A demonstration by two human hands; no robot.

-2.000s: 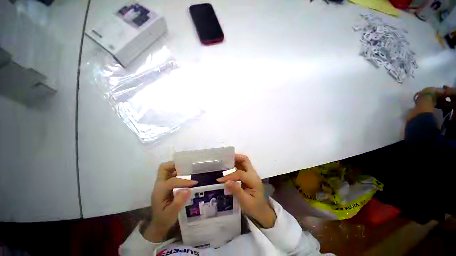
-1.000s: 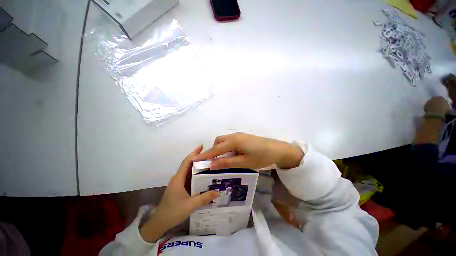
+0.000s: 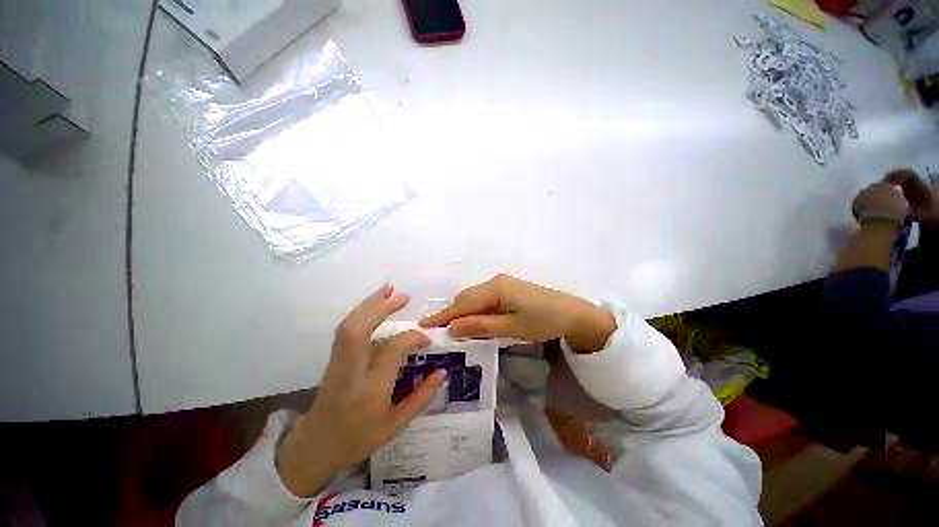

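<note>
A white retail box point(image 3: 438, 443) with a dark purple product picture stands against my body at the table's front edge, its top end towards the table. My left hand point(image 3: 360, 396) lies on the box's left side and front, fingers spread, with fingertips at the top edge. My right hand point(image 3: 520, 312) lies across the top, its fingers on the white top flap point(image 3: 412, 331). No dark opening shows at the top now. A small clear tab shows just beyond the fingers. The box's back and contents are hidden.
Clear plastic bags point(image 3: 299, 175) lie left of centre on the white table point(image 3: 577, 216). A spare carton point(image 3: 247, 36) and a smartphone point(image 3: 435, 19) are behind. Small white parts point(image 3: 798, 88) are heaped at right. A neighbour's hands point(image 3: 888, 198) are far right. A yellow bag point(image 3: 721, 365) is below the edge.
The box top was open with its flap raised and both hands at its sides. My right hand moved over the top, and the dark gap seen a second ago is closed.
</note>
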